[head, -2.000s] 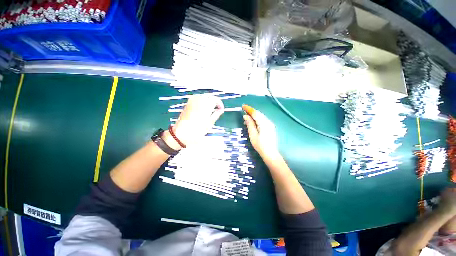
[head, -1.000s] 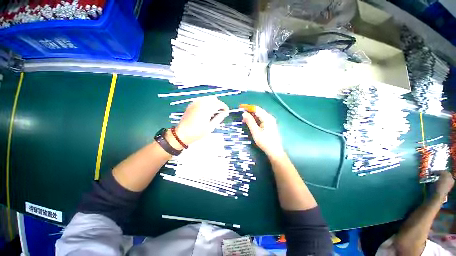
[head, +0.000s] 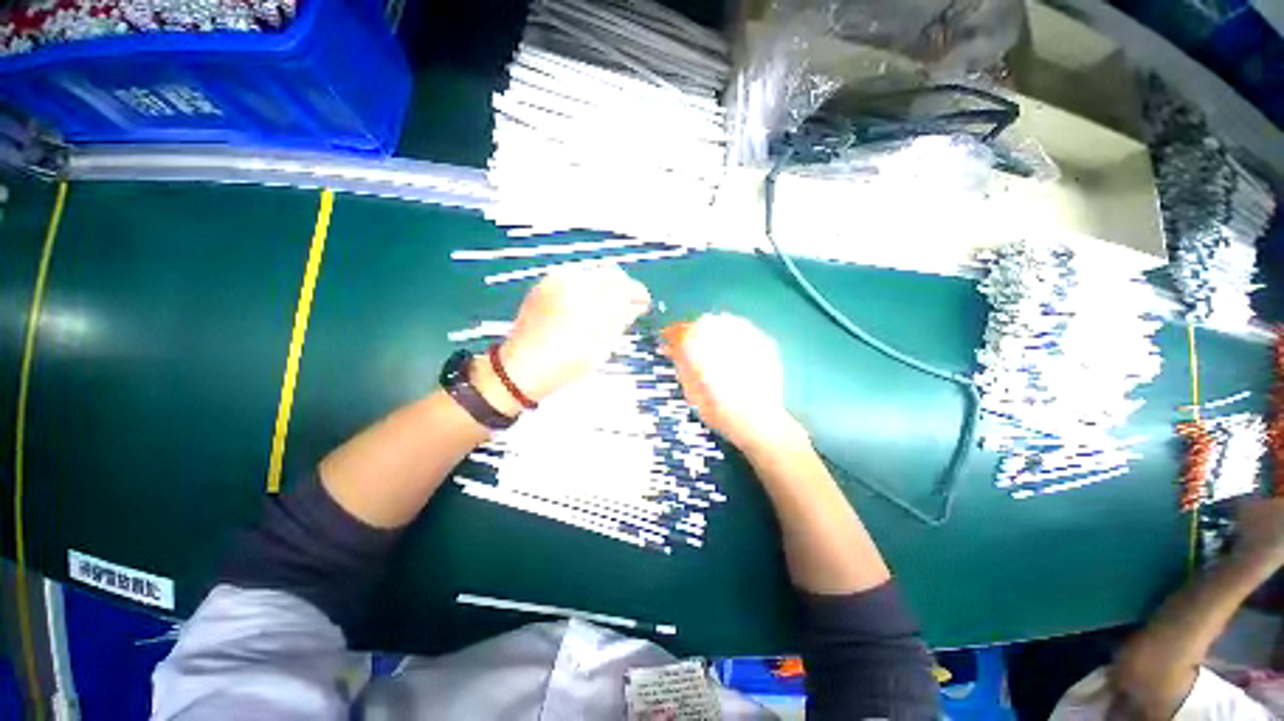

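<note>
My left hand (head: 575, 321) is above the upper left of a loose spread of white leads (head: 570, 465) with dark-banded right ends. Its fingers are curled, and a small pale tip shows by them; what they hold is hidden. My right hand (head: 729, 373) is just to the right, a small gap away, with an orange finger cot or small tool (head: 676, 335) at its thumb and fingertips. Its fingers are curled and whether it holds a lead cannot be told. A single lead (head: 563, 611) lies near the front edge.
Stacked white sleeving (head: 613, 141) lies beyond my hands. A beige tray (head: 1091, 169) holds crumpled plastic bags (head: 901, 57). A dark cord (head: 859, 347) curves over the green mat. A banded bundle (head: 1063, 366) lies right, a blue bin (head: 247, 88) upper left. Another person's arm (head: 1197, 606) is lower right.
My hands held a short white piece between them earlier; now they are slightly apart with no piece visible between them. My right hand has turned and its fingers have curled more.
</note>
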